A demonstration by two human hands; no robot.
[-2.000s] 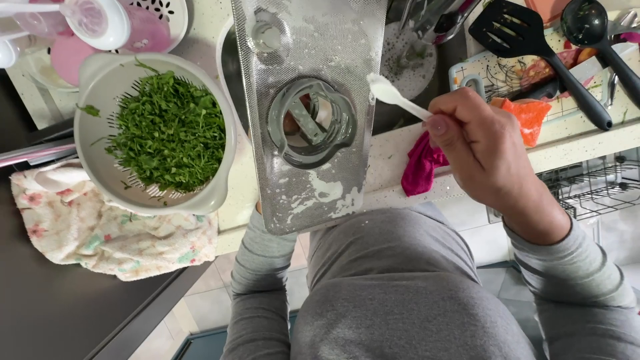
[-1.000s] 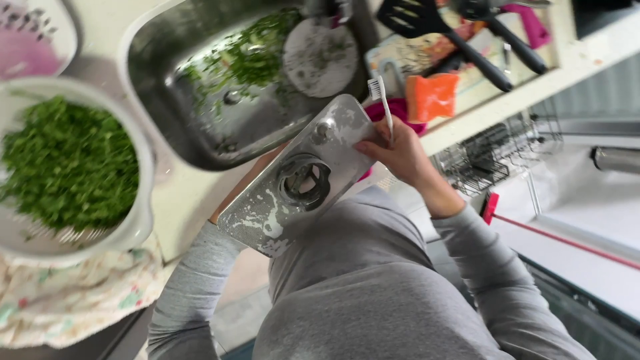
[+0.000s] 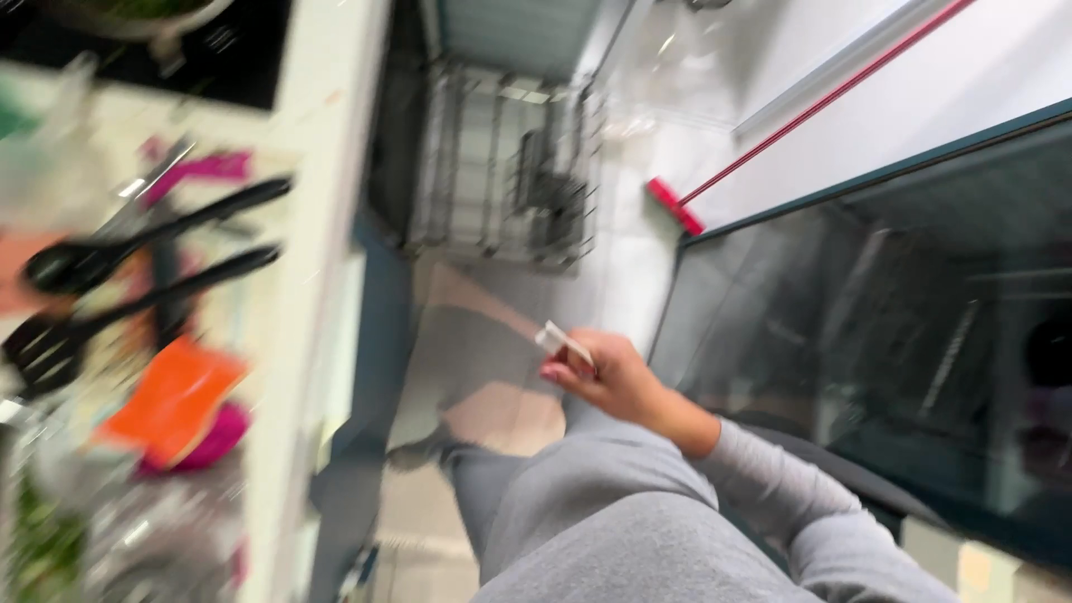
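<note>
My right hand (image 3: 615,377) is shut on a small white brush (image 3: 565,342), held over the floor in front of my body; its bristled end points up and left. My left hand is out of view. At the lower left, blurred metal and green leaves (image 3: 46,536) show at the sink side of the counter. An orange packet or cloth (image 3: 172,402) lies on the counter, partly over a magenta cloth (image 3: 201,440). Above it lie a black slotted turner (image 3: 42,352) and a black ladle (image 3: 67,266).
The worktop edge (image 3: 322,209) runs down the left. Beyond my hand stands a pulled-out dishwasher rack (image 3: 502,167) at floor height. A red floor squeegee or broom (image 3: 674,205) with a long handle leans to its right. Dark glossy panels (image 3: 796,335) flank my right side.
The view has swung far to the right, away from the sink. My right hand no longer touches the metal filter plate and still holds the brush. The plate and left hand have left view.
</note>
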